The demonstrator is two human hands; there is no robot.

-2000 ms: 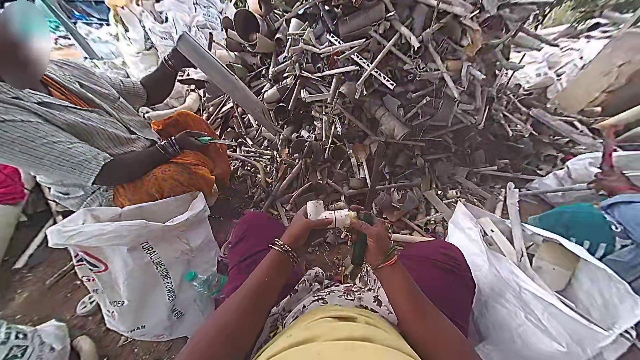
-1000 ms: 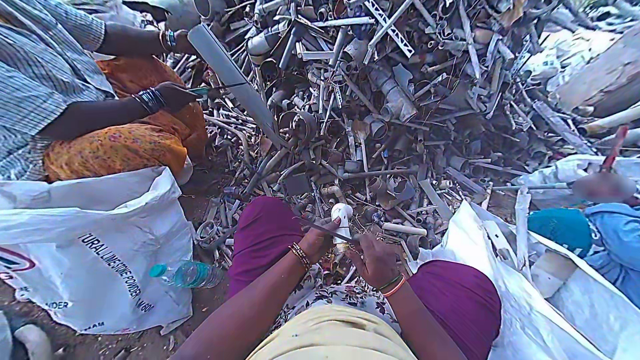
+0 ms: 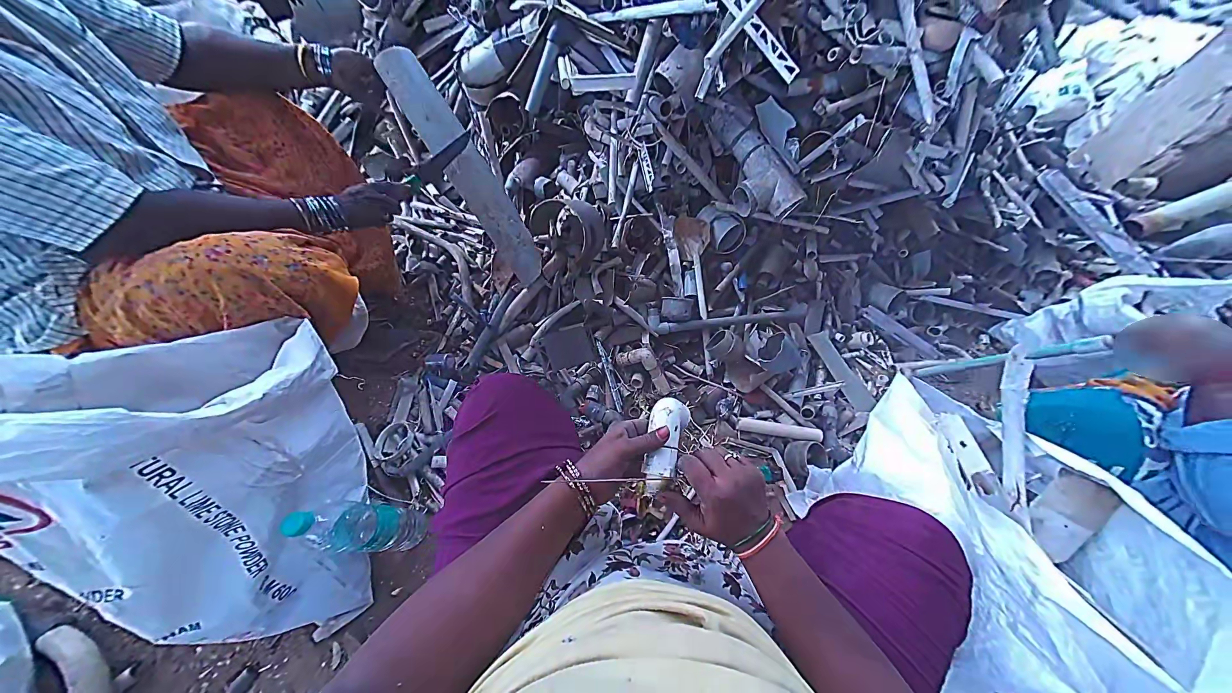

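Note:
Between my knees, my left hand (image 3: 626, 452) grips a white plastic pipe fitting (image 3: 669, 433) by its left side, with its rounded end pointing away from me. My right hand (image 3: 727, 496) is closed at the fitting's lower right, around something mostly hidden. A thin blade or rod (image 3: 602, 480) runs leftward from the right fingers, across the fitting's lower part and over my left wrist. Whether it cuts into the fitting cannot be told.
A heap of plastic pipe scrap (image 3: 674, 212) spreads ahead. White sacks stand at left (image 3: 192, 462) and right (image 3: 962, 577), with a plastic bottle (image 3: 361, 527) beside the left one. A co-worker (image 3: 221, 202) at left holds a long grey strip (image 3: 462, 164) and a blade. Another person (image 3: 1193, 414) sits at right.
The white fitting has turned from lying sideways to pointing away from me. The thin blade or rod now lies across it toward the left. The co-worker's blade has come against the grey strip.

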